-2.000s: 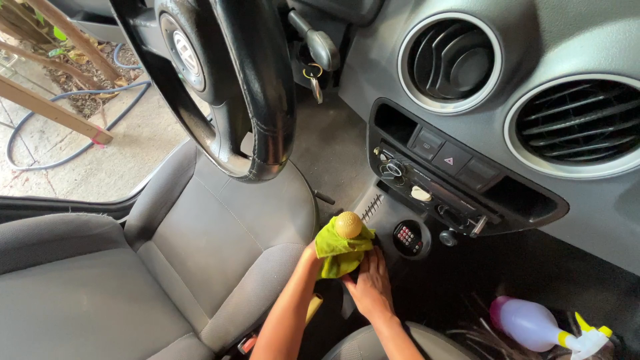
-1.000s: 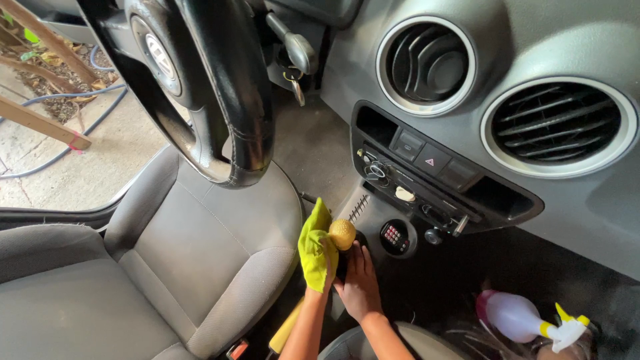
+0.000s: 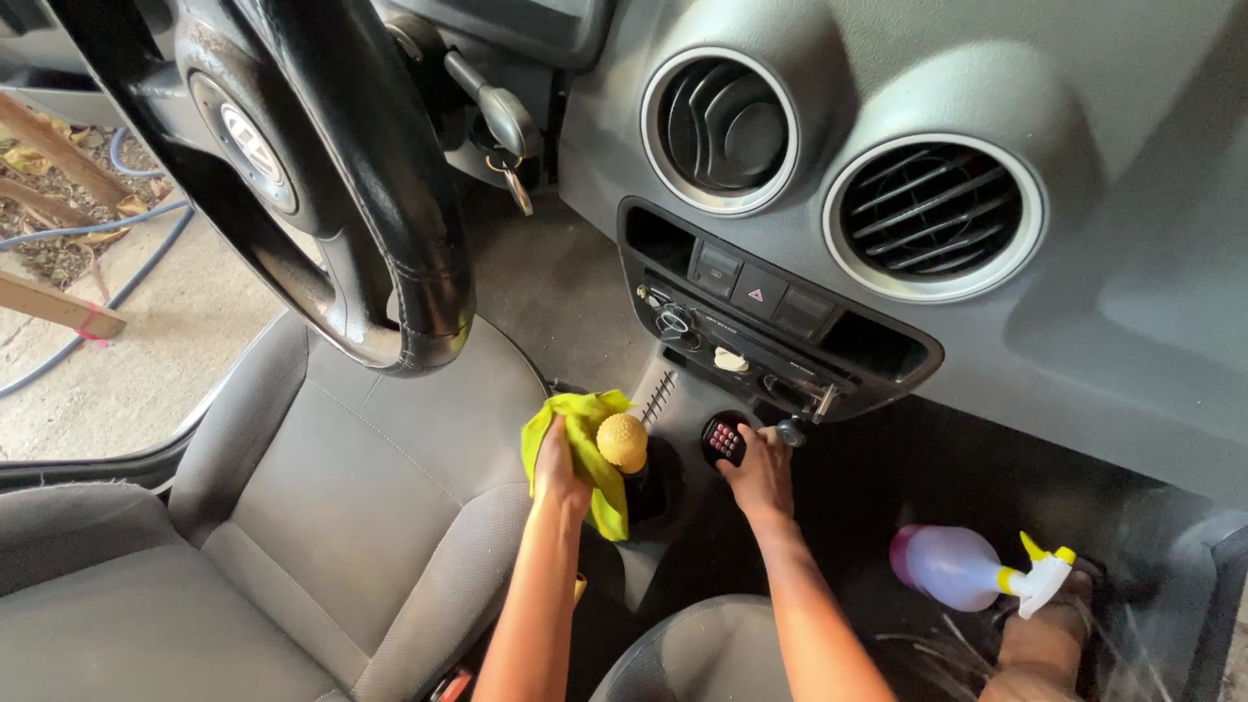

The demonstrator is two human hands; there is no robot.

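My left hand (image 3: 560, 470) holds a yellow-green cloth (image 3: 597, 487), bunched beside the yellow textured ball knob of the gear shift (image 3: 622, 442). The black boot below the knob is partly hidden by the cloth. To the right, my right hand (image 3: 763, 470) has its fingertips at the rim of a round console recess that holds a small dark item with rows of pinkish buttons (image 3: 724, 440). Its other fingers are close to a small dark round knob (image 3: 791, 432) under the centre panel. Whether they grip anything is not plain.
The steering wheel (image 3: 419, 224) and a hanging key (image 3: 518, 187) are at upper left. Above the console are the control panel (image 3: 770, 312) and round air vents (image 3: 933, 216). A spray bottle (image 3: 951, 565) lies on the right floor by a foot. The grey seat (image 3: 361, 468) fills the left.
My right hand has moved right, away from the gear shift to the round recess. The cloth in my left hand remains by the knob, now spread along its left side.
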